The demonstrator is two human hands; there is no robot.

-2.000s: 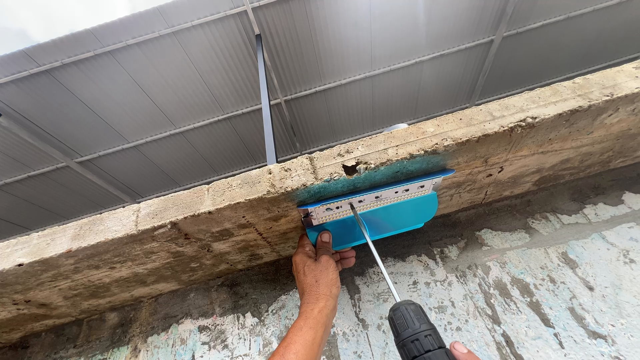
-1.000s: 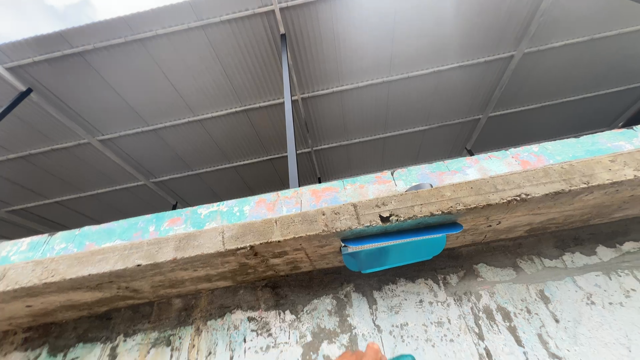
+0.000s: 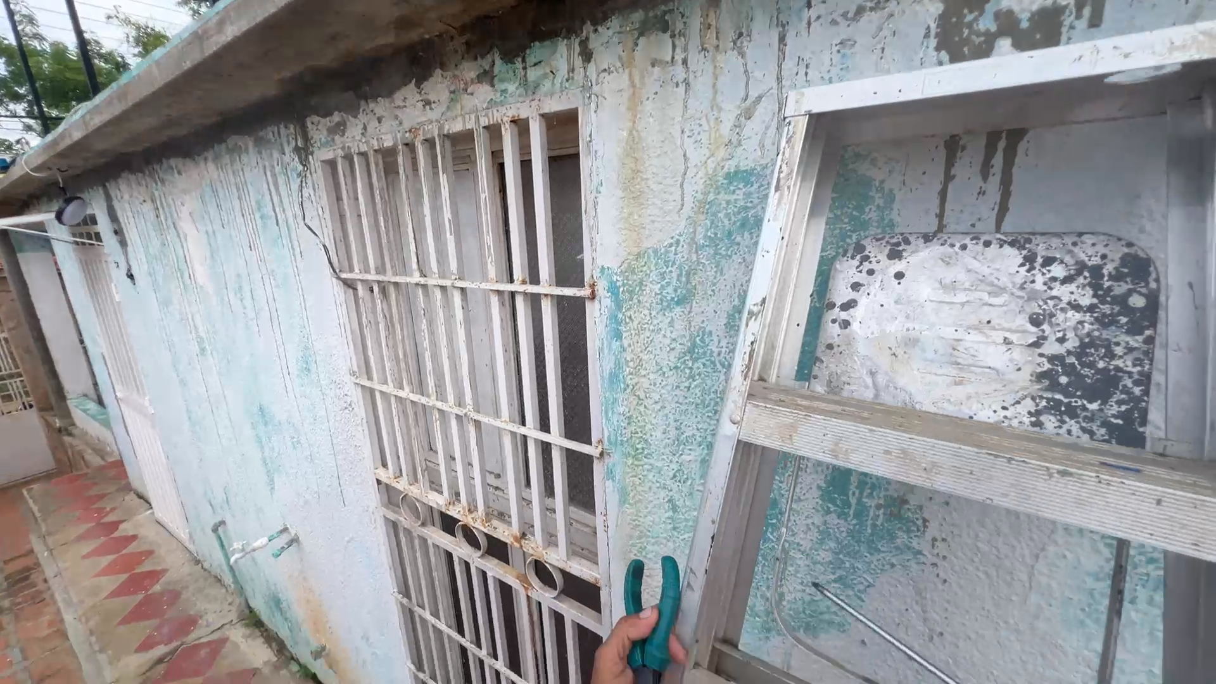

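Low in the middle of the head view, my left hand (image 3: pixel 627 651) is closed around a pliers-like tool with teal handles (image 3: pixel 653 608). The two handles stick upward, spread slightly apart, and the tool's head is out of sight below. My hand is just left of an aluminium stepladder's side rail (image 3: pixel 714 532). A long, thin metal bit or shaft (image 3: pixel 883 632) slants in from the bottom edge, seen between the ladder's rails; whatever carries it lies outside the frame. My right hand is not visible.
A rusty white window grille (image 3: pixel 475 351) is on the peeling wall (image 3: pixel 256 313), behind my left hand. The ladder's wide step (image 3: pixel 978 456) crosses the right side. A concrete ledge (image 3: pixel 218 85) runs overhead. Pipe stubs (image 3: pixel 261 543) protrude above a red-patterned walkway (image 3: pixel 142 589).
The view has swung down from the ledge and its blue fitting to the wall and ladder. My left hand, earlier against the blue fitting, now holds the teal-handled tool. The drill body has left view.
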